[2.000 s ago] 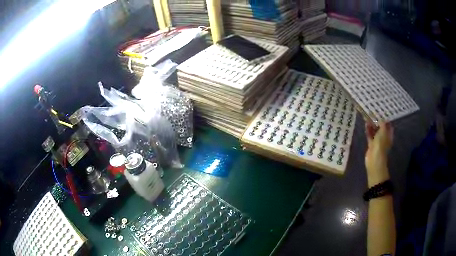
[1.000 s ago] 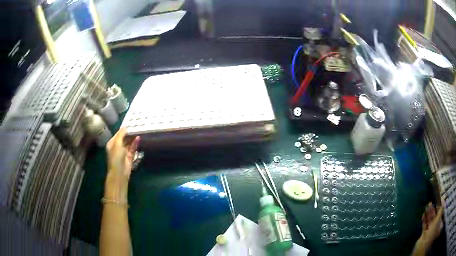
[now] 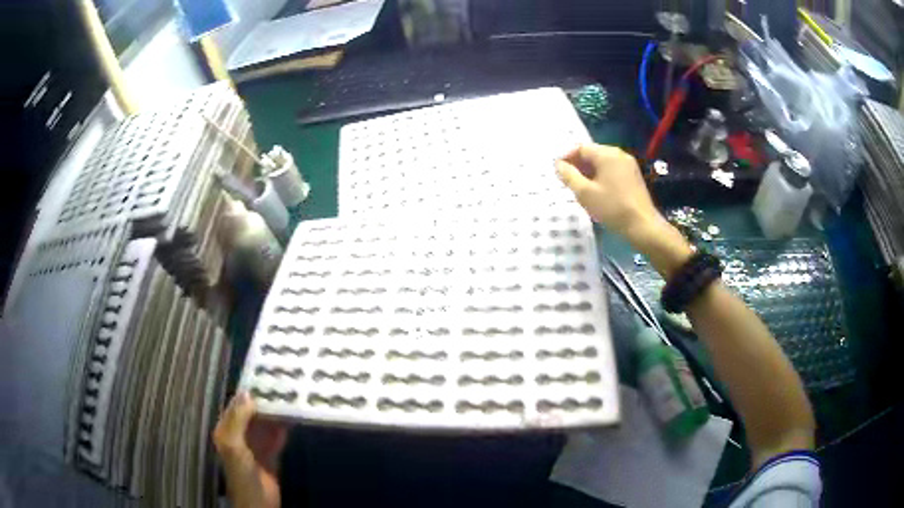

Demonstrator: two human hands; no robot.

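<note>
A large white tray (image 3: 426, 322) with rows of dumbbell-shaped slots is tilted in front of me. My left hand (image 3: 248, 451) grips its near left corner, thumb at the edge. A second white slotted tray (image 3: 456, 149) lies behind it, partly covered by the first. My right hand (image 3: 610, 189) is over the right side of the rear tray, with thumb and forefinger close together. Whether these fingers hold anything is too blurred to tell. A dark beaded band is on the right wrist.
Stacked slotted trays (image 3: 169, 208) and small white bottles (image 3: 253, 238) stand left. Right are a green bottle (image 3: 669, 387) on white paper (image 3: 634, 461), tweezers (image 3: 634, 293), a clear blister tray (image 3: 793, 298), a white bottle (image 3: 781, 198) and loose metal parts (image 3: 686, 218).
The view swung from the right-hand stacks to the bench middle. Since one second ago, a slotted tray has come nearer in my left hand. My right hand has moved from the lower right to the rear tray.
</note>
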